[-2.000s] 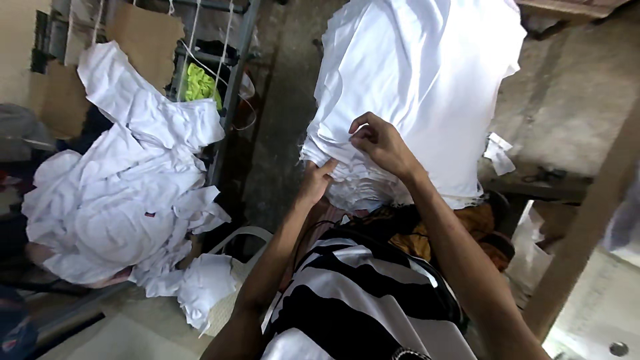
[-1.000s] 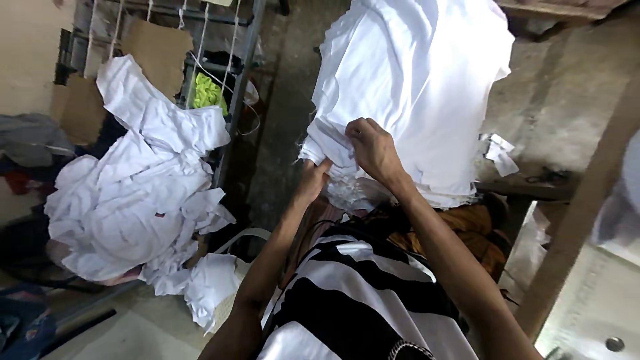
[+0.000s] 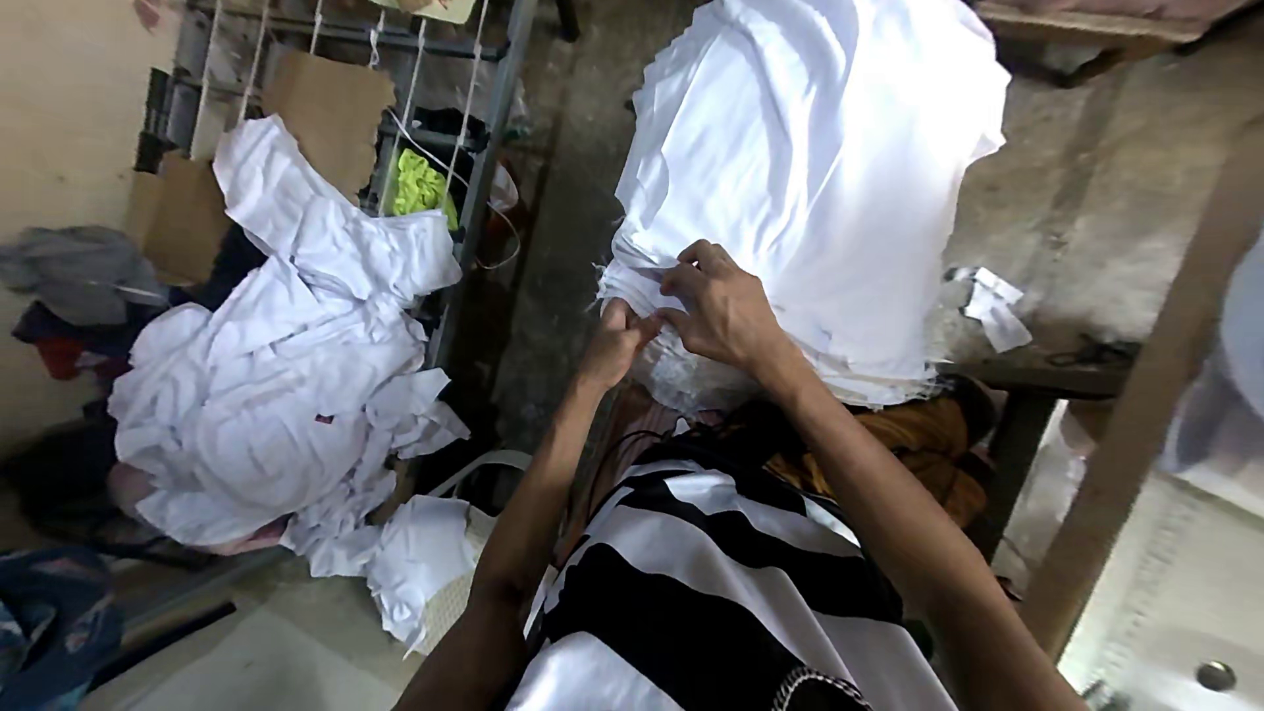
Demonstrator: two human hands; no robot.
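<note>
A thick stack of white fabric pieces (image 3: 820,168) lies in front of me, its layered, frayed edges toward my body. At the near left corner of the stack, my left hand (image 3: 620,344) grips the edges of the layers between thumb and fingers. My right hand (image 3: 719,301) is just to the right of it, fingers bent over the same corner, thumb close to the left thumb. Whether the right fingertips pinch a layer is not clear. On the left lies a large crumpled heap of white fabric (image 3: 286,395).
A metal frame (image 3: 484,148) strung with white cords stands at the upper left, with cardboard (image 3: 331,123) and a neon yellow-green cloth (image 3: 422,188) by it. White scraps (image 3: 995,308) lie right of the stack. A wooden beam (image 3: 1136,425) and a white machine surface (image 3: 1175,583) are at the right.
My right hand has opened a little from its more closed shape of a second ago, and its thumb now reaches toward the left hand. The left hand stays at the stack's corner.
</note>
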